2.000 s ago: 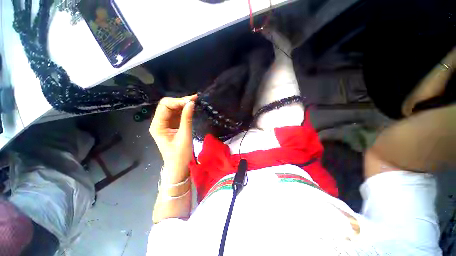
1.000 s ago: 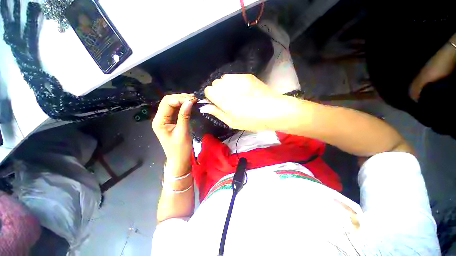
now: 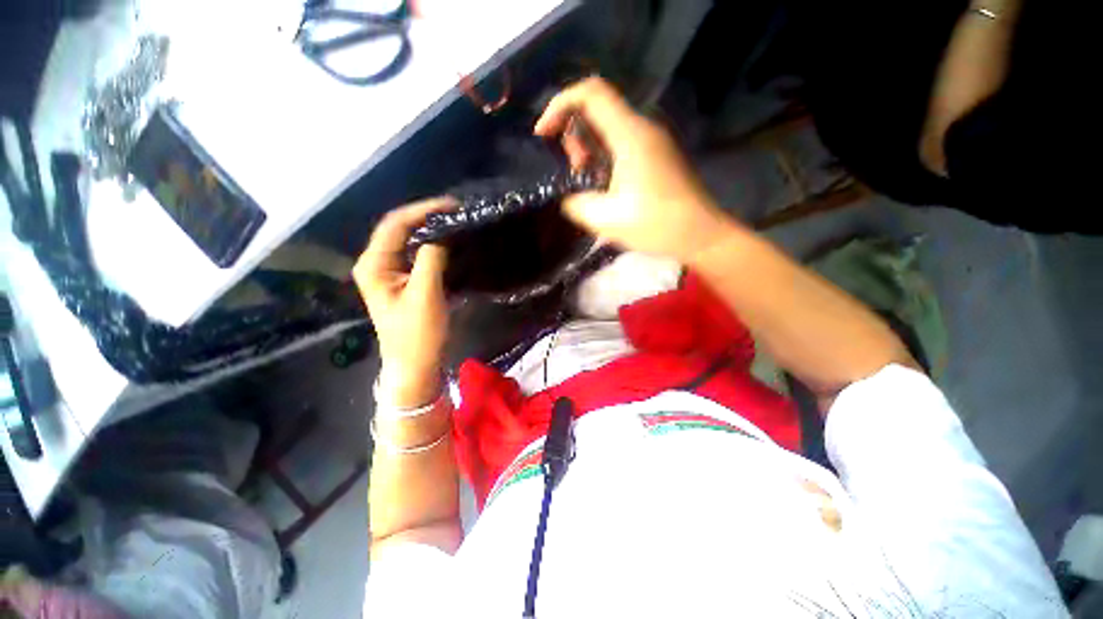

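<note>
A black garment piece (image 3: 502, 260) hangs below my hands over my lap, with a shiny black beaded trim (image 3: 514, 201) along its upper edge. My left hand (image 3: 405, 284) grips the left end of this edge between thumb and fingers. My right hand (image 3: 635, 175) holds the right end near its thumb, with the forefinger raised and curled. The edge is stretched between both hands. No needle or thread can be made out at the fingers. A red cloth (image 3: 605, 377) lies across my lap under the work.
The white table (image 3: 290, 133) at upper left bears a phone (image 3: 197, 187), a silver-grey tangled heap (image 3: 121, 109) and black-handled scissors (image 3: 361, 46). Black glittering strands (image 3: 182, 345) hang over its edge, near a reddish cord loop (image 3: 486, 94). Another person's arm (image 3: 968, 79) is at upper right.
My right hand has moved from beside my left hand to the right, and the trimmed edge is now spread between them. The view has shifted, bringing the scissors into sight.
</note>
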